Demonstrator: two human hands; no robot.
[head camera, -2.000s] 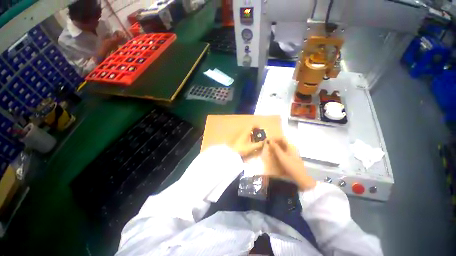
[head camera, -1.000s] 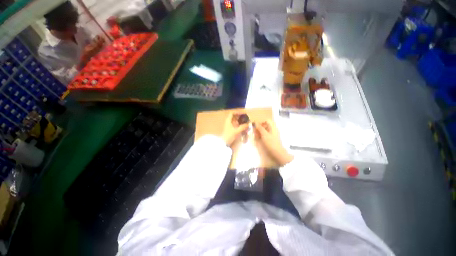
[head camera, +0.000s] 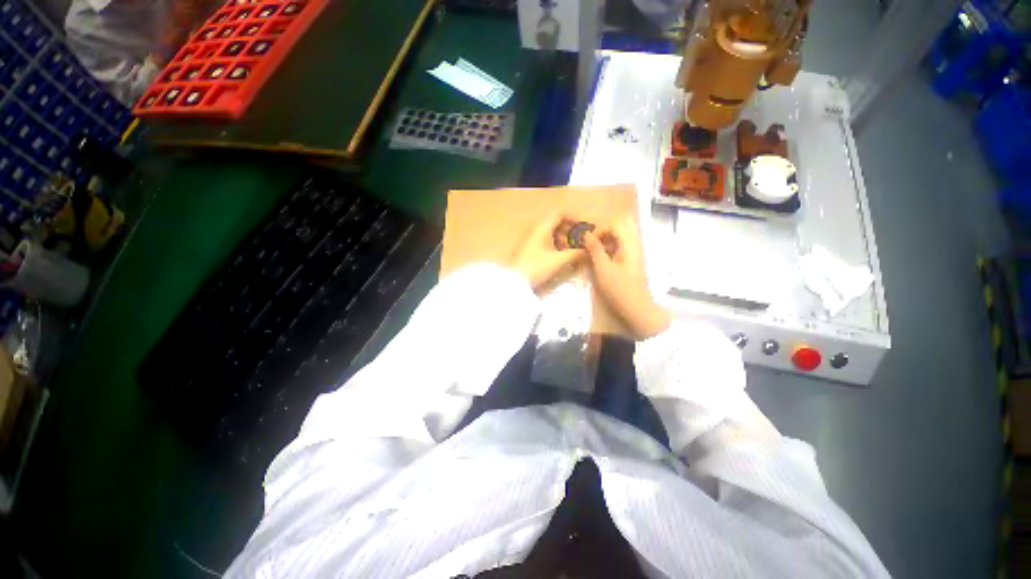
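A small round dark component (head camera: 579, 234) is held over the tan board (head camera: 486, 224). My left hand (head camera: 549, 256) grips it from the left. My right hand (head camera: 616, 269) is at its right side, with fingertips touching its face; whether they also hold a tiny dot cannot be told. A clear shiny release liner (head camera: 565, 339) lies on the board below my hands and hangs over its front edge.
Black blister tray (head camera: 283, 305) at left. Dot sheet (head camera: 452, 130) and paper slips (head camera: 473, 84) behind the board. Red tray (head camera: 232, 57) on a green-topped board (head camera: 339, 85). White press bed (head camera: 724, 255) with fixtures (head camera: 692, 179) and red button (head camera: 806, 357) at right. A person's white sleeve at upper left.
The view has tilted down, so the bench things sit higher in it. My right fingertips, apart from the component a second ago, now touch it. My left hand still holds it.
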